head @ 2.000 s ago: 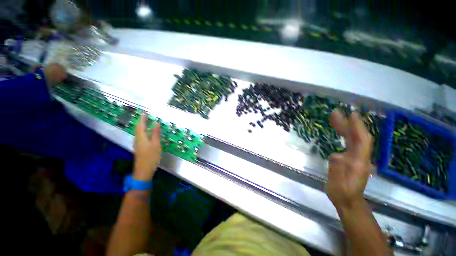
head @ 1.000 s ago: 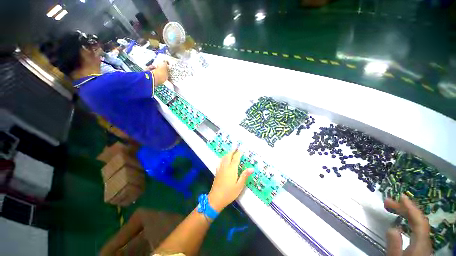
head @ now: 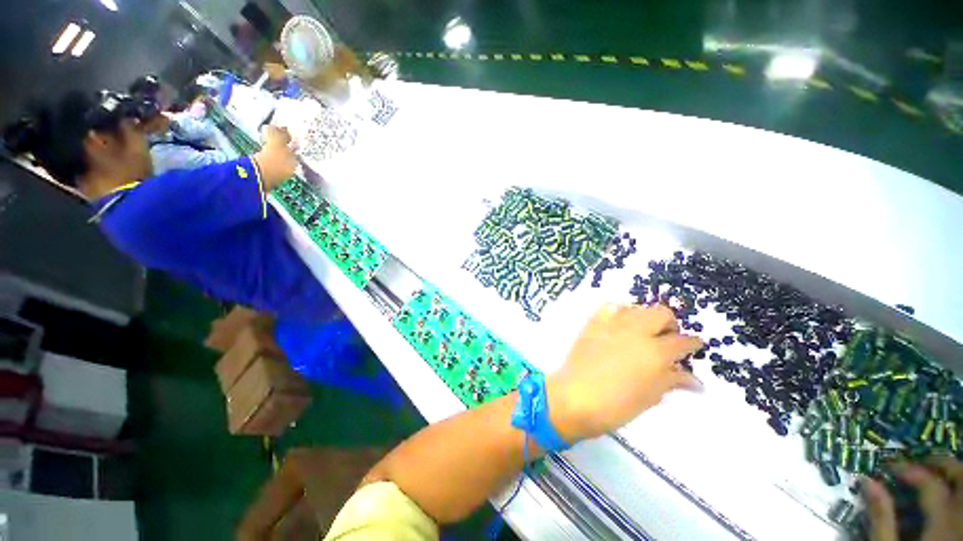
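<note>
My left hand (head: 623, 365), with a blue wrist strap (head: 535, 412), reaches over the ledge to the near left edge of the pile of small black capacitors (head: 766, 322). Its fingertips are at a few loose pieces; whether it grips one I cannot tell. My right hand (head: 913, 502) is cut off by the lower right edge, its fingers at the right pile of green capacitors (head: 876, 407); its grip is unclear. A green PCB panel (head: 456, 343) with small parts standing on it lies on the rails left of my left forearm.
Another pile of green capacitors (head: 541, 248) lies on the ledge beyond my left hand. More PCB panels (head: 340, 243) continue up the line. A person in blue (head: 211, 227) works at the left. Metal rails (head: 602, 497) run below my wrist. Cardboard boxes (head: 259, 391) stand on the floor.
My left hand has moved right, from over the PCB panel to the black pieces. My right hand has gone lower, into the green pile. The view has shifted slightly.
</note>
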